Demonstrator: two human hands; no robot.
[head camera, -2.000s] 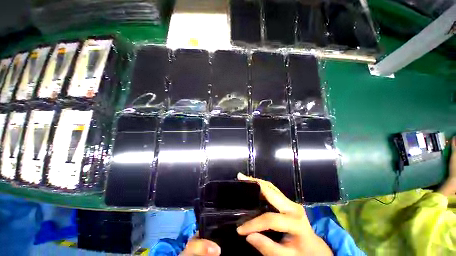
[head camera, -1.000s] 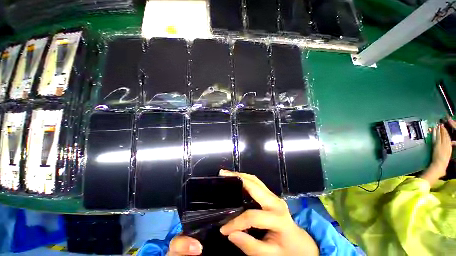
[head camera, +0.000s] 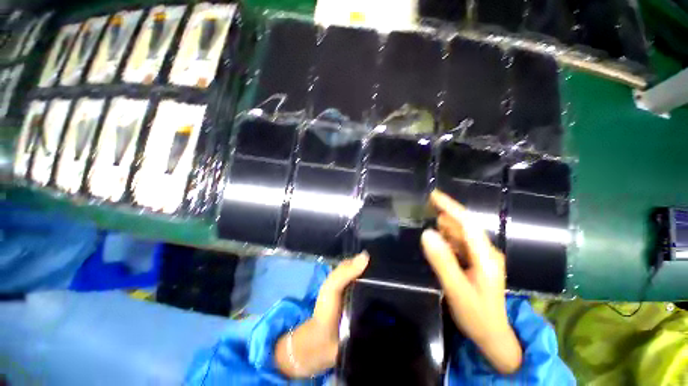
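Black phone screens (head camera: 392, 332) lie at the bottom centre, one slab nearer me and a dark one just above it, over the tray's front row. My left hand (head camera: 324, 317) is at their left side, thumb on the edge, and holds them. My right hand (head camera: 471, 279) is at the right side with its fingers extended; its fingertips are at the upper slab's right edge, but blur hides whether they grip. Behind is a clear blister tray (head camera: 571, 219) with two rows of black screens.
Stacked trays (head camera: 215, 151) of screens, white backs up, stand at left. A white board (head camera: 366, 12) and another tray of black screens (head camera: 520, 19) are at the back. A metal post (head camera: 665, 94) and a small dark device (head camera: 675, 234) are at right. Yellow sleeves (head camera: 626, 339) show lower right.
The view has shifted, so the trays sit further right and higher. My right hand's fingers have straightened from around the screens. More of my left hand and wrist shows.
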